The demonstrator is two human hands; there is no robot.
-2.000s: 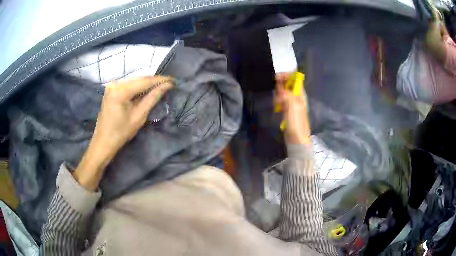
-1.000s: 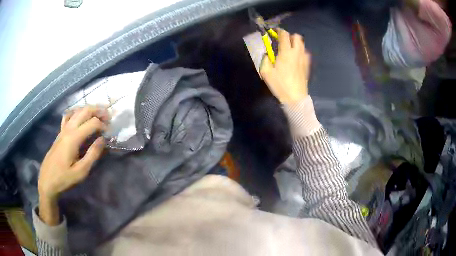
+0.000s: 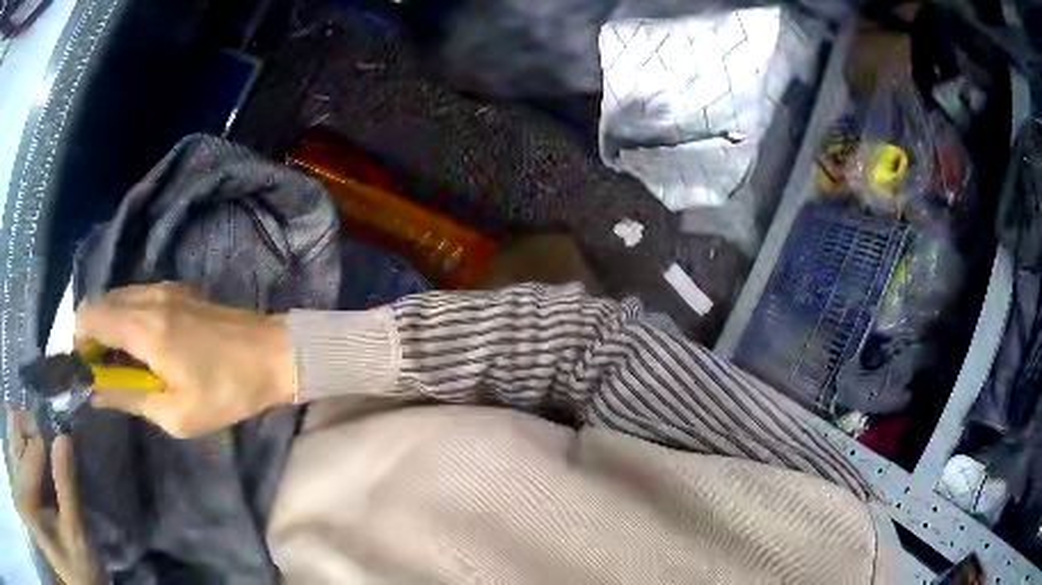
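The dark grey garment lies bunched over my lap against the table edge at the left. My right hand is closed around the yellow handles of the cutting pliers. Their dark jaws point left, near the table edge. My left hand is at the lower left rim, partly cut off by the picture's edge, with its fingers near the jaws. Whether it holds anything cannot be told. The zipper cannot be made out.
The table's edge curves down the left side. Below are an orange-brown bar, white quilted lining on grey cloth, a blue basket, a clear bag with a yellow roll, and a grey metal frame.
The view has turned to the right and down. My right hand has come from away on the right with the pliers to beside my left hand at the garment.
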